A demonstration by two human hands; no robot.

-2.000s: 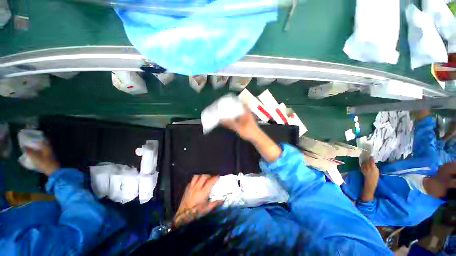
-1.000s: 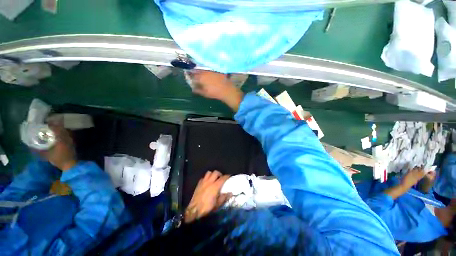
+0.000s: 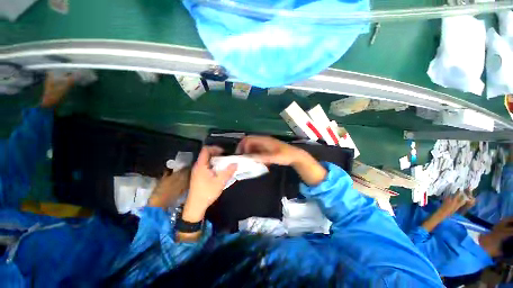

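A white wrapped unit (image 3: 242, 167) is held between my two hands above the black tray (image 3: 247, 202). My left hand (image 3: 205, 179), with a dark wristband, grips its left end. My right hand (image 3: 270, 151) has its fingers on the unit's upper right side. More white wrapped units (image 3: 304, 216) lie along the near edge of the tray. The unit's far side is partly hidden by my fingers.
White boxes with red stripes (image 3: 304, 120) stand behind the tray's right side. A metal rail (image 3: 135, 50) crosses above, with a light blue bag (image 3: 281, 45) hanging over it. Neighbouring workers' arms are at left (image 3: 17, 152) and right (image 3: 450, 247); another black tray (image 3: 101, 152) adjoins mine.
My right hand has come back from under the rail to above the tray. My left hand has lifted off the tray's units, and both hands now hold one wrapped unit.
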